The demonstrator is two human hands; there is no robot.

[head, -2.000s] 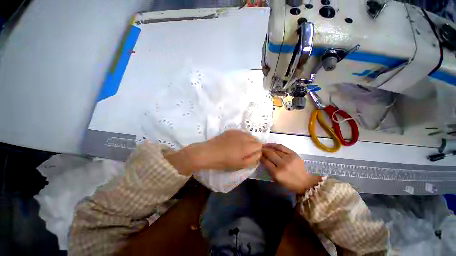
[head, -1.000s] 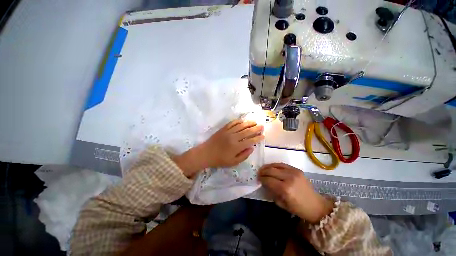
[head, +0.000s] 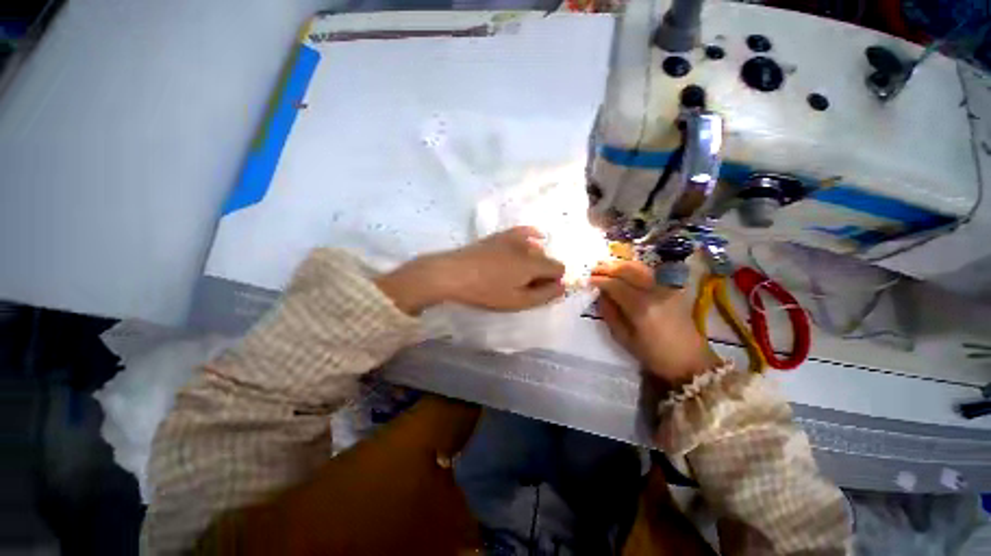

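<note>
The white eyelet fabric piece lies on the machine table, its right part under the lit end of the sewing machine head. The presser foot area is partly washed out by glare. My left hand rests on the fabric just left of the needle area, fingers bent. My right hand is close in front of the needle area, fingertips pinching the fabric's right edge, near my left fingertips. Scissors with one yellow and one red handle lie right of my right hand.
The white machine table has a grey front edge with a ruler scale. Greyish crumpled cloth lies under the machine arm. White heaps show below the table at left and at right.
My right hand has moved from the table's front edge up to the needle area. The fabric's front end has moved off the edge onto the table. The view has shifted slightly.
</note>
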